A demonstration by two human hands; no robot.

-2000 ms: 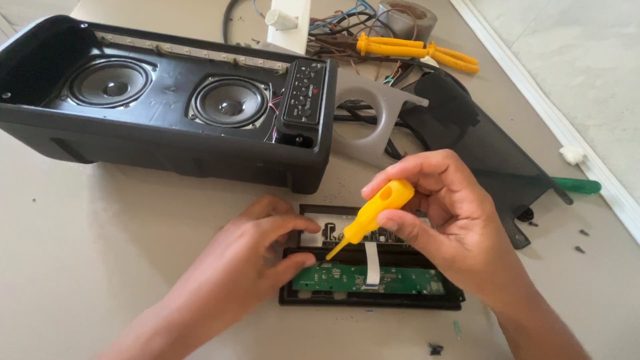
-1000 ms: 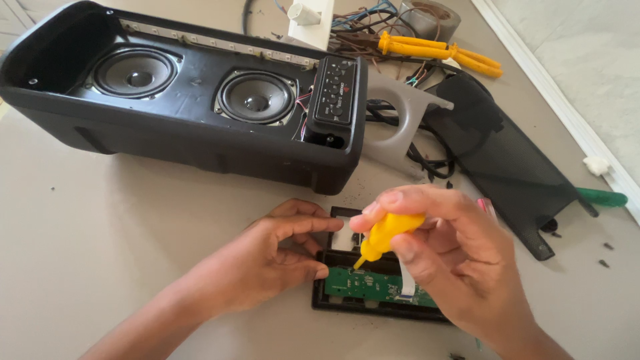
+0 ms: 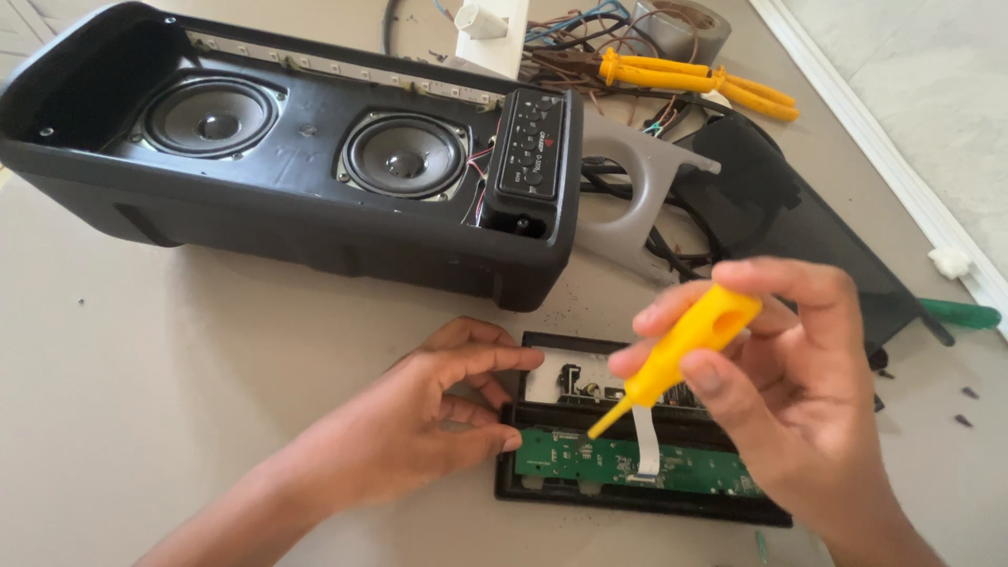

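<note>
A small yellow screwdriver (image 3: 685,350) is held in my right hand (image 3: 803,402), between thumb and fingers, its tip pointing down-left over a green circuit board (image 3: 587,461). The board lies in a black plastic frame (image 3: 646,504), and a white ribbon cable (image 3: 646,441) runs from its connector up toward the adjoining black-framed panel (image 3: 551,378). Whether the tip touches the board I cannot tell. My left hand (image 3: 409,417) steadies the left side, thumb at the board's left end and index finger on the upper panel. My right hand hides the right part of both.
Behind stands a black speaker housing (image 3: 346,244) with two round speakers. A grey plastic bracket (image 3: 606,213), black mesh grille (image 3: 764,205), yellow-handled pliers (image 3: 693,75), tangled wires (image 3: 575,39), a tape roll (image 3: 685,31) and white socket block (image 3: 500,39) lie beyond. Loose screws (image 3: 965,421) sit at right.
Over the last second, the screwdriver has tilted to lie more diagonally, and its shaft shows more plainly. My left hand remains at the left side of the frame.
</note>
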